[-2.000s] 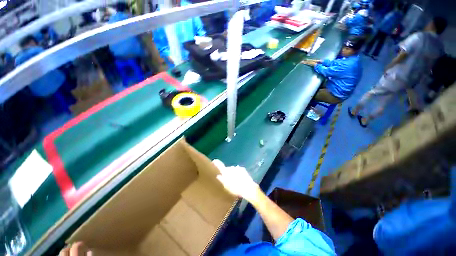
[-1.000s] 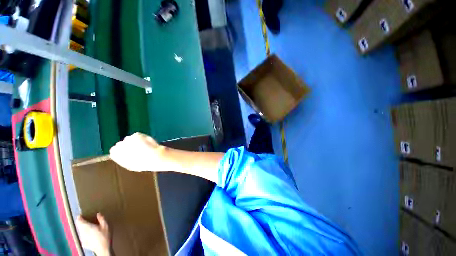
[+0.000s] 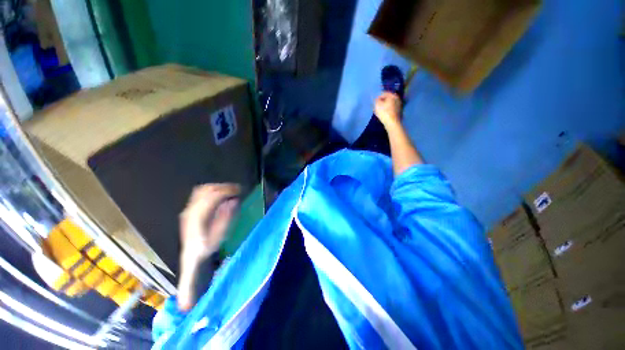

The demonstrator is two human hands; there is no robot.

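A tan carton stands at the left on the green surface. Its dark side towards me carries a white label, and a lighter panel or flap shows on its left. My left hand is blurred in front of that side, with fingers spread and slightly bent. It appears empty, and I cannot tell whether it touches the carton. My right hand is away from the carton, over my dark shoe and the floor. Its fingers are curled closed, and no object shows in it.
An open carton is on the blue floor at the upper right. Cartons with white labels are stacked at the lower right. Orange blocks with dark bands show beyond the metal rail at the lower left. Clear film hangs beside the green surface.
Both hands have let go of the carton. It now shows its labelled side instead of its open inside. My right hand has moved right, over the floor. The view has turned further down.
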